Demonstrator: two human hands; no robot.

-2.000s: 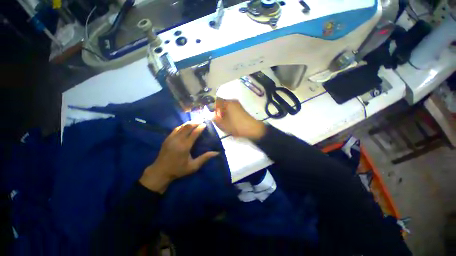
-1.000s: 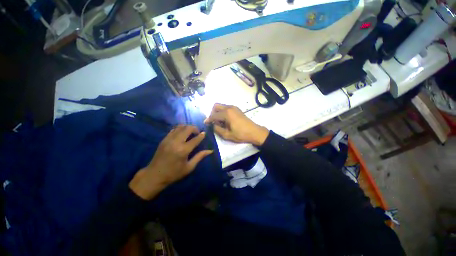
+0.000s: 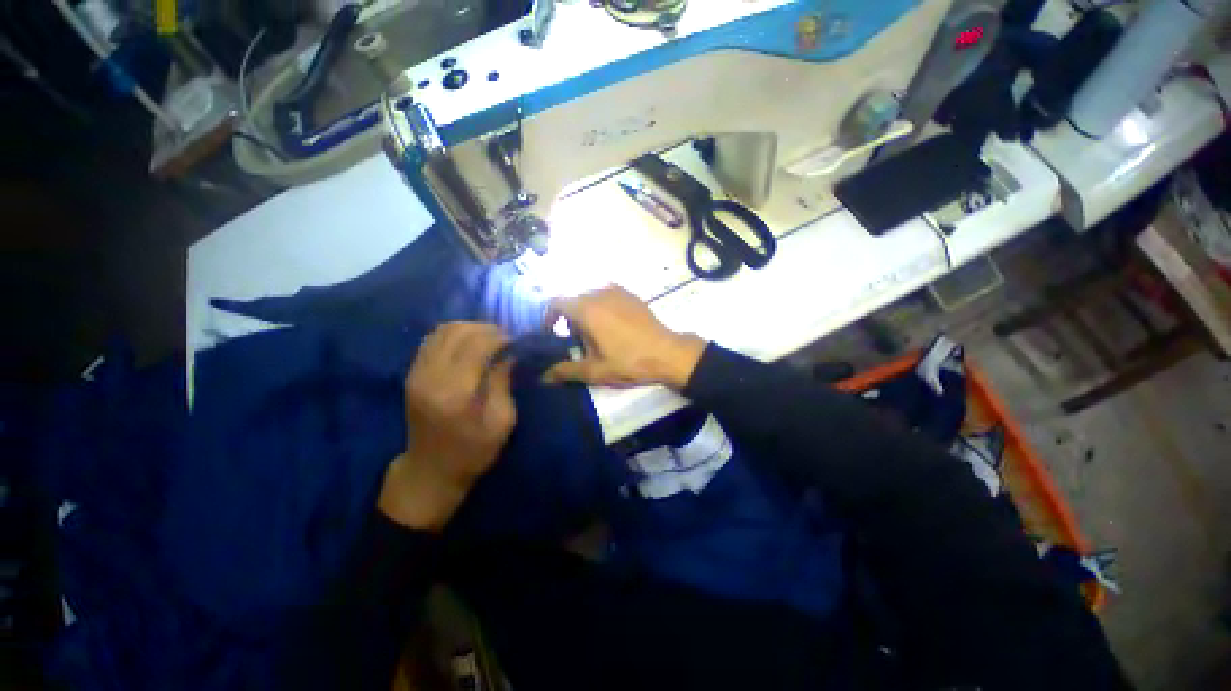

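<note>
A large navy garment piece (image 3: pixel 297 432) spreads over the left of the white machine table and hangs over my lap. My left hand (image 3: pixel 459 405) pinches a fold of it just in front of the needle area. My right hand (image 3: pixel 618 340) grips the edge of the same cloth, close to the right of my left hand. A dark strip of cloth runs between the two hands. The presser foot and needle area (image 3: pixel 524 250) lies beyond my hands in bright glare, and the needle itself cannot be made out. A white strip (image 3: pixel 682 462) shows on navy cloth below the table edge.
Black-handled shears (image 3: pixel 729 236) and small reddish snips (image 3: pixel 652 203) lie under the arm of the sewing machine (image 3: pixel 621 122). A flat black pad (image 3: pixel 911 182) lies to the right. An orange crate (image 3: pixel 1037 473) holding navy pieces stands below right. A wooden stool is beyond it.
My left hand has turned more upright and now lifts a fold of the cloth instead of lying flat. Both hands have drawn back from the needle. The short white line on the panel no longer shows.
</note>
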